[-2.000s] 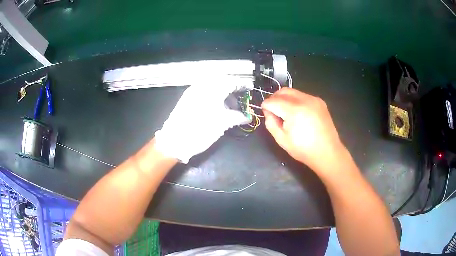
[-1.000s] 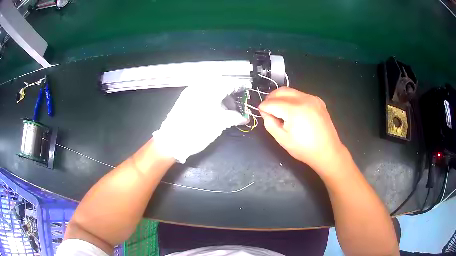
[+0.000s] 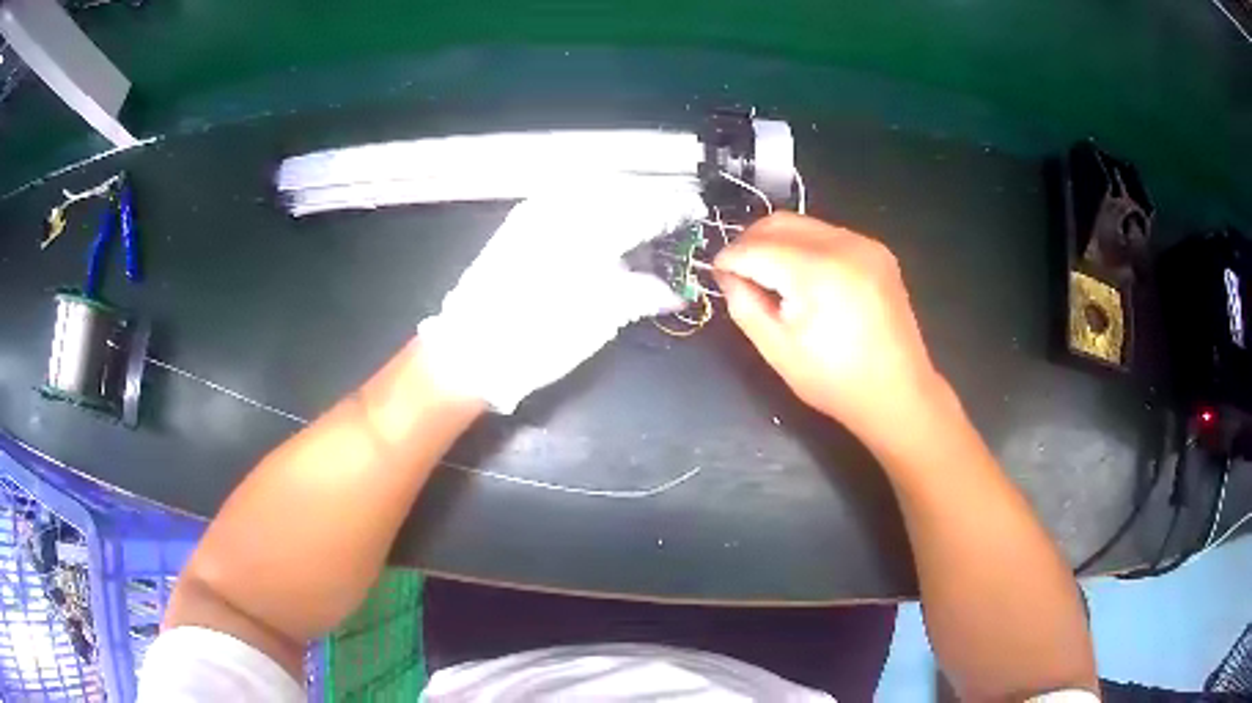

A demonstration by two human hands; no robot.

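My left hand [image 3: 536, 295], in a white glove, holds a small green circuit board [image 3: 687, 261] between thumb and fingers. My right hand [image 3: 810, 295], bare, pinches a thin white lead wire [image 3: 703, 267] at the board's right side. Yellow wire loops below the board. A long silvery-white metal assembly [image 3: 481, 168] lies on the bench just beyond my hands, with a black collar and a silver motor end [image 3: 773, 154] at its right. White wires run between that end and the board. The fingertips of my right hand partly hide the wire ends.
A solder spool [image 3: 89, 354] and blue-handled pliers [image 3: 113, 245] lie left. Solder wire [image 3: 563, 488] runs across the bench. An iron stand [image 3: 1109, 220] with a yellow sponge [image 3: 1097, 316] and a black station [image 3: 1215, 323] are right. Blue-purple [image 3: 131, 577] and green [image 3: 378, 639] crates are below left.
The whole view has shifted a little, so the bench and things sit higher in the picture. Both hands keep nearly the same hold on the board and wire.
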